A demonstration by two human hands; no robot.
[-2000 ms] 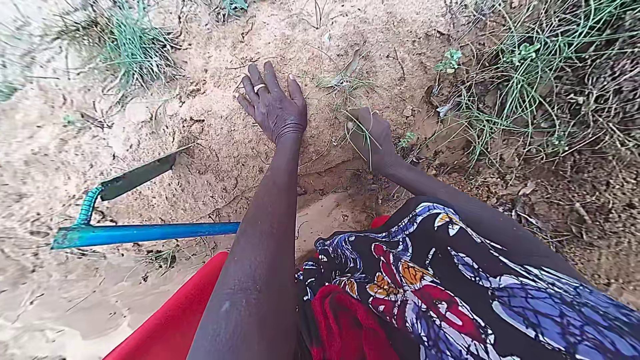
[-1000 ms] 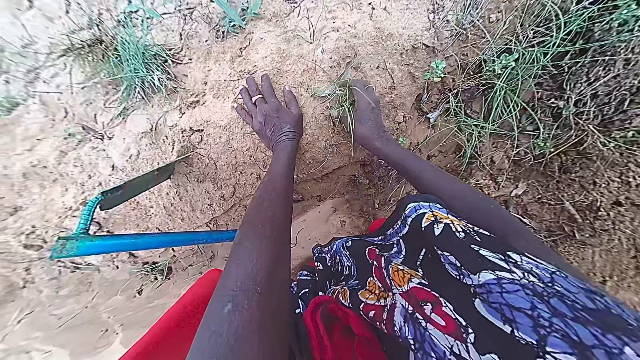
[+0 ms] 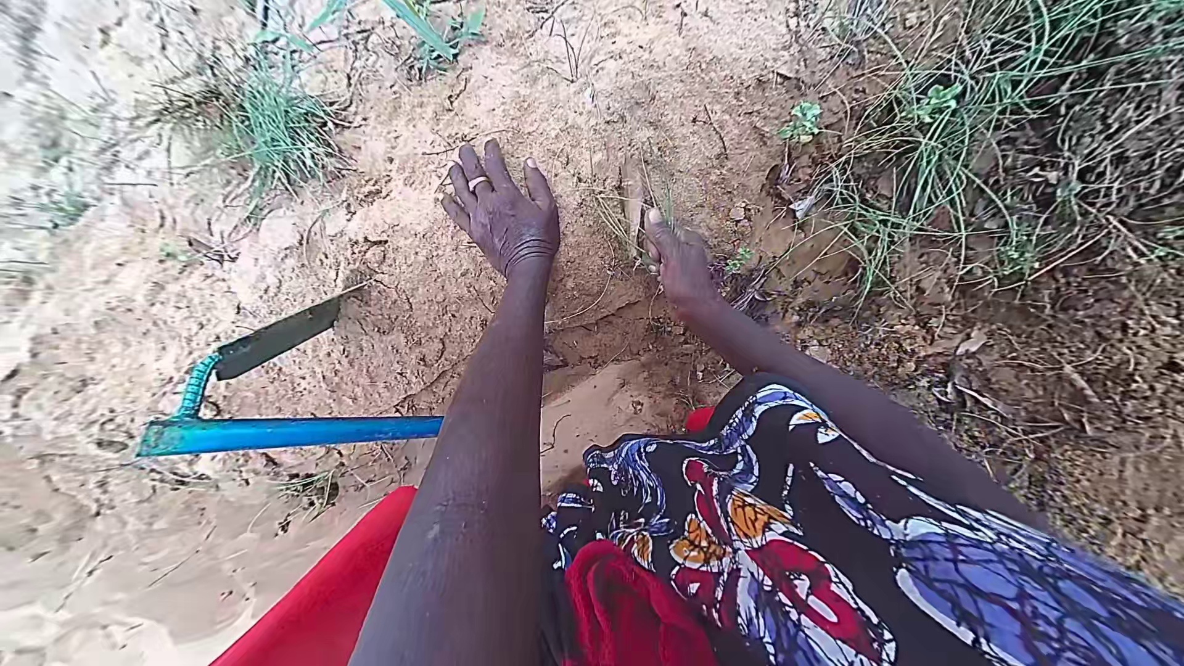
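My left hand point(image 3: 509, 217), with a ring on one finger, rests palm down on sandy soil point(image 3: 592, 120), its fingers apart. My right hand point(image 3: 683, 264) is low against the soil at a small tuft of thin grass point(image 3: 610, 217), fingers curled. A narrow brownish strip point(image 3: 635, 199) shows just beyond its fingertips; what it is, and whether the hand grips it or the grass, I cannot tell. To the left lies a hoe with a blue handle point(image 3: 296, 432) and a dark metal blade point(image 3: 282, 338); my left forearm covers the handle's near end.
Long grass point(image 3: 962, 157) grows thickly at the right, with a small leafy plant point(image 3: 801, 122) beside it. Another grass clump point(image 3: 282, 129) stands at the upper left. Patterned cloth point(image 3: 786, 546) and red cloth point(image 3: 324, 583) cover my lap and legs.
My right hand has drawn back toward me from the spot where it was a second ago, and its fingers are more curled. My left hand and the hoe stay in place.
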